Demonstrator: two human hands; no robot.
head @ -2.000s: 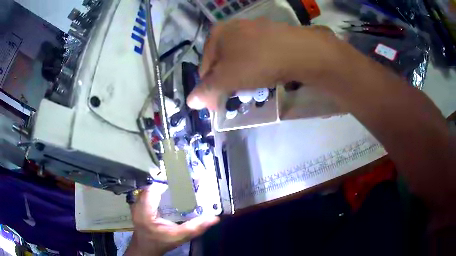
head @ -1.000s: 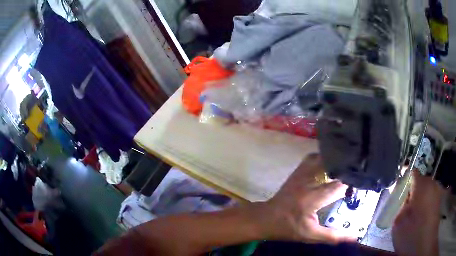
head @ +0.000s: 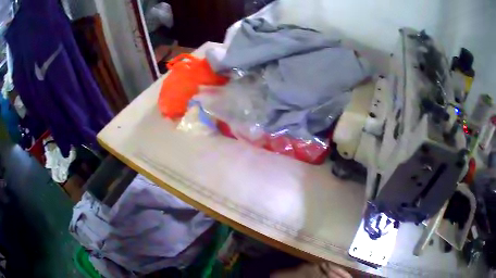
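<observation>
The sewing machine's dark grey slotted face cover (head: 417, 183) overhangs the bed at the right. The small dark button clamp (head: 378, 223) sits below it, over the shiny needle plate (head: 371, 251) at the table's front edge. The cream work lamp (head: 432, 232) is just right of the plate. My left hand (head: 325, 270) is cut off by the bottom edge, below the table edge and left of the plate; only part of it shows, blurred, and its grip is hidden. My right hand is not in view.
Grey cloth (head: 312, 81), a clear bag (head: 245, 100), an orange item (head: 187, 86) and a red packet (head: 293, 147) lie on the table (head: 228, 182). Lilac-grey garments (head: 147, 228) hang below its wooden edge. A purple garment (head: 51, 70) hangs at the left.
The view has swung left, then slightly back from the machine. My left hand has left the needle plate and dropped to the bottom edge. My right hand has gone out of view.
</observation>
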